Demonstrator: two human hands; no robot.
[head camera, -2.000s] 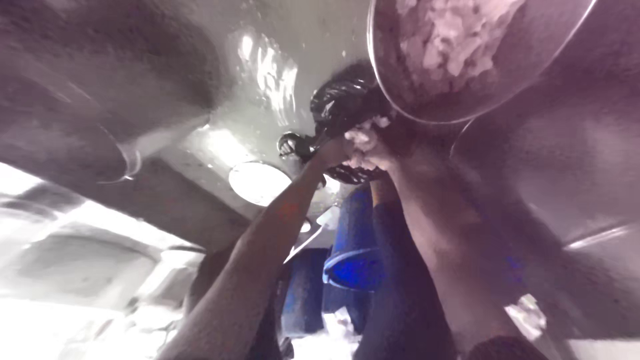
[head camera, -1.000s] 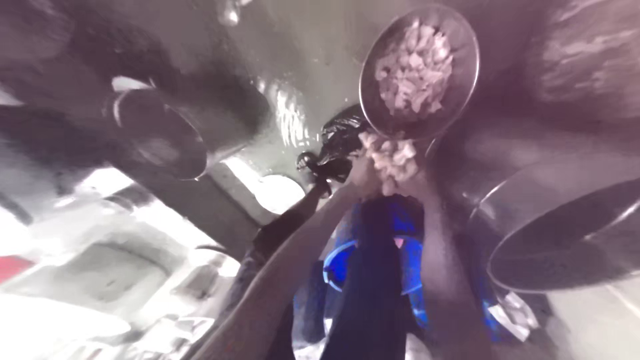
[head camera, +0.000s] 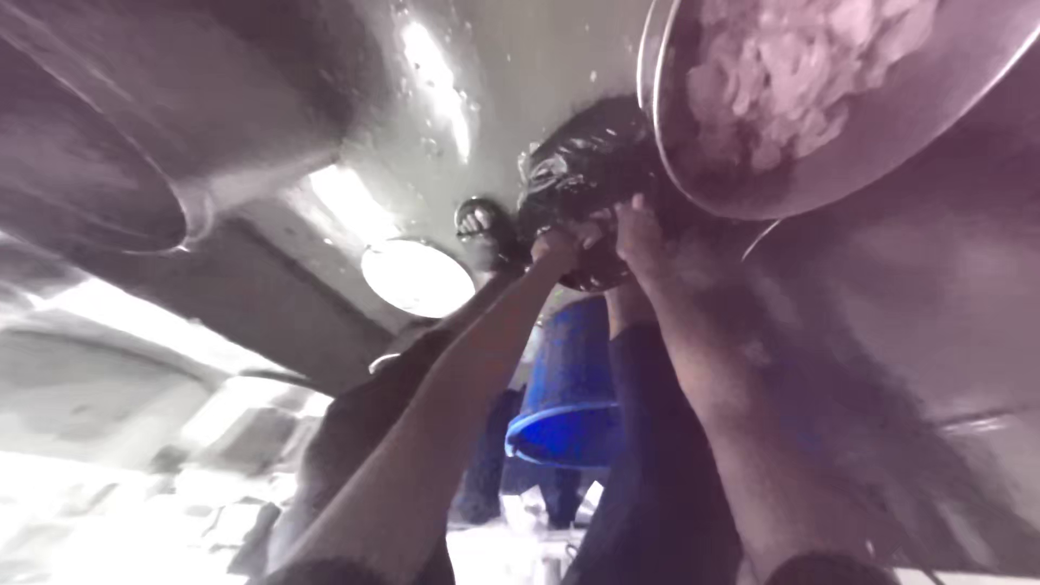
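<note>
A shiny black plastic bag (head camera: 581, 175) lies on the wet floor near the middle of the view. My left hand (head camera: 556, 246) is at its near left edge, fingers curled on the plastic. At the near right edge my right hand (head camera: 639, 236) is closed on the bag with its thumb raised. Small pale shapes show between the hands, too blurred to tell apart. To the upper right, close to the bag, stands a large round metal bowl (head camera: 886, 175) holding pale, cut chunks of food (head camera: 800, 73).
A blue plastic bucket (head camera: 569, 390) stands between my legs. Large metal vessels (head camera: 195, 203) are at the left. A bright round disc (head camera: 418, 278) lies near my foot (head camera: 478, 221), which wears a dark sandal. Cluttered pale items fill the lower left.
A second ago my hands were together beside the bowl with pale chunks in them; now they are apart at the bag's edge. The view has shifted strongly.
</note>
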